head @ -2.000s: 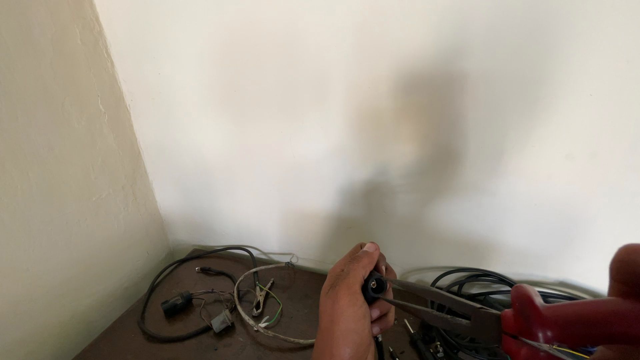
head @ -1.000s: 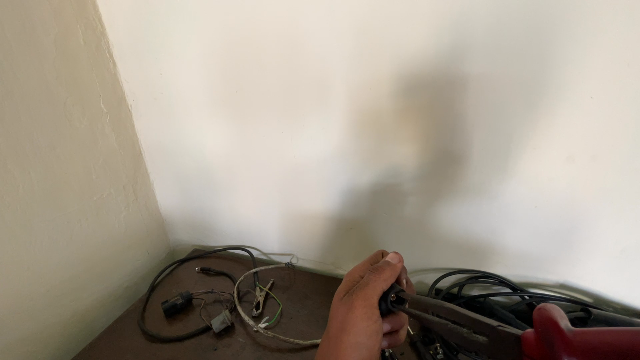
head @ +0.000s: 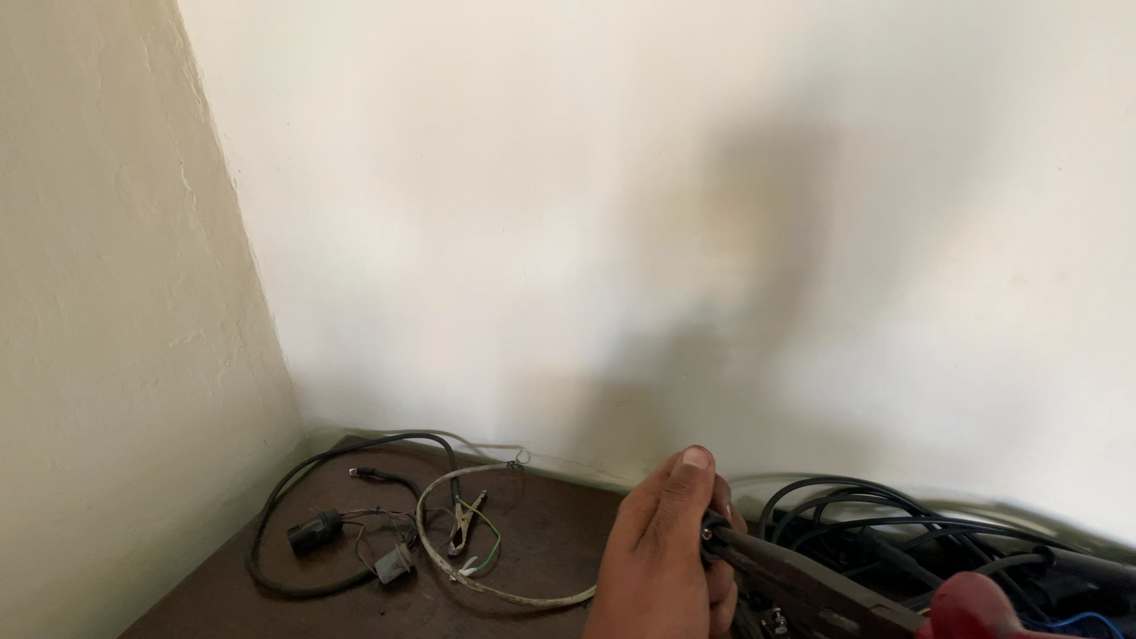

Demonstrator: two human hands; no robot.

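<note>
My left hand [head: 661, 550] holds a small black cylindrical part [head: 713, 534], its round end turned to the right, with a small metal piece showing in it. Long-nose pliers with dark metal jaws [head: 808, 577] reach in from the lower right, and their tips meet that end of the black part. Only one red handle [head: 972, 603] of the pliers shows at the bottom edge. My right hand is out of the frame. Behind the pliers lies a coil of black cable [head: 852, 497].
On the brown tabletop [head: 524, 524], at left, lie a black cable loop [head: 257, 541], a black connector [head: 315, 534], a grey connector [head: 395, 564], a metal crocodile clip [head: 463, 528] and a whitish cable [head: 426, 532]. A blue wire [head: 1087, 619] is at lower right. Walls [head: 532, 222] stand behind and at left.
The pliers' red handle has moved down and to the right, and my right hand has gone out of view. My left hand with the black part has shifted slightly to the right.
</note>
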